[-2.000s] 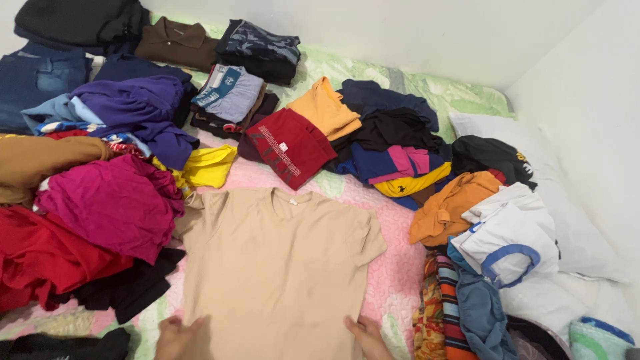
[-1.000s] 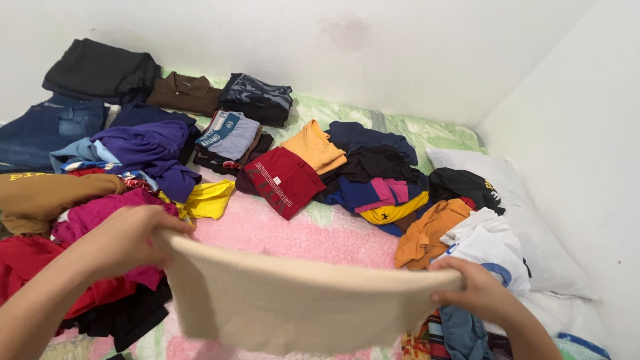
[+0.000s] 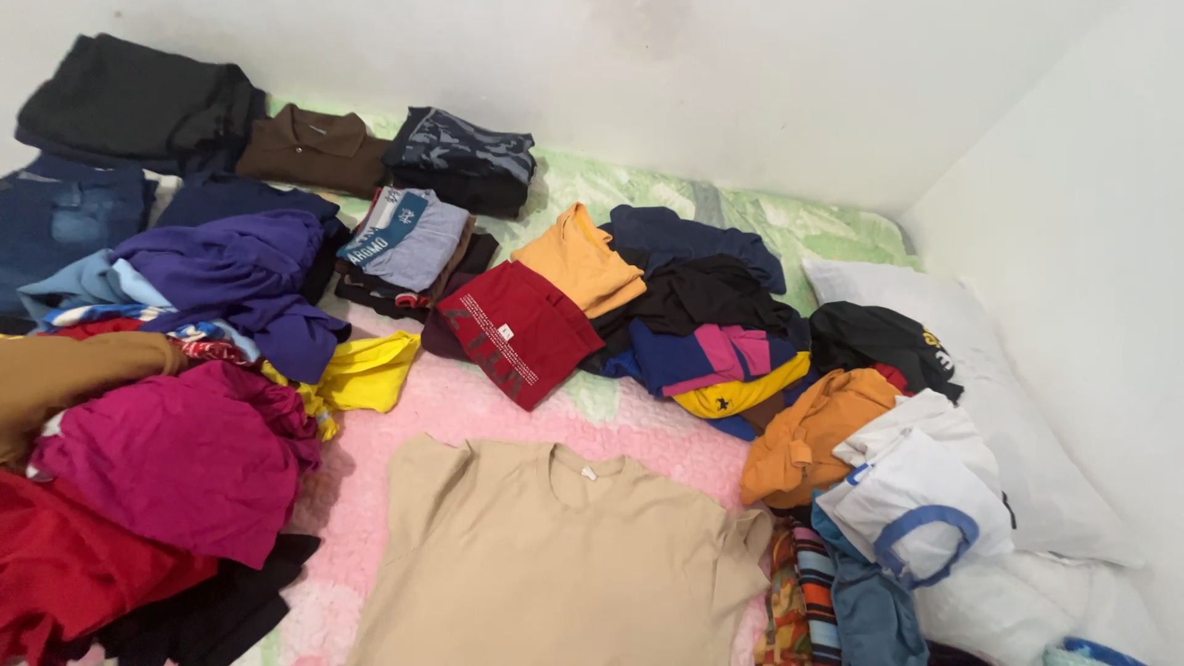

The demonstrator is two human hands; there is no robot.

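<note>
A beige T-shirt (image 3: 564,564) lies spread on the pink part of the bedspread (image 3: 444,398), its neckline and small collar tag toward the wall and its lower part cut off by the bottom edge of the view. Its left sleeve area is somewhat creased and its right sleeve is bunched near the clothes on the right. Neither my left hand nor my right hand shows. Above the shirt rests a folded dark red garment (image 3: 523,333) with printing, touching a light orange folded garment (image 3: 583,264).
Loose clothes, among them a magenta garment (image 3: 185,453) and a purple one (image 3: 231,277), heap up at left. Folded stacks, with a brown collared shirt (image 3: 314,153), line the wall side. At right are an orange garment (image 3: 814,435), a white garment (image 3: 916,509) and a white pillow (image 3: 1036,444).
One second ago both hands held the beige shirt raised and gathered above the bed; now it lies spread on the bedspread and both hands are out of view.
</note>
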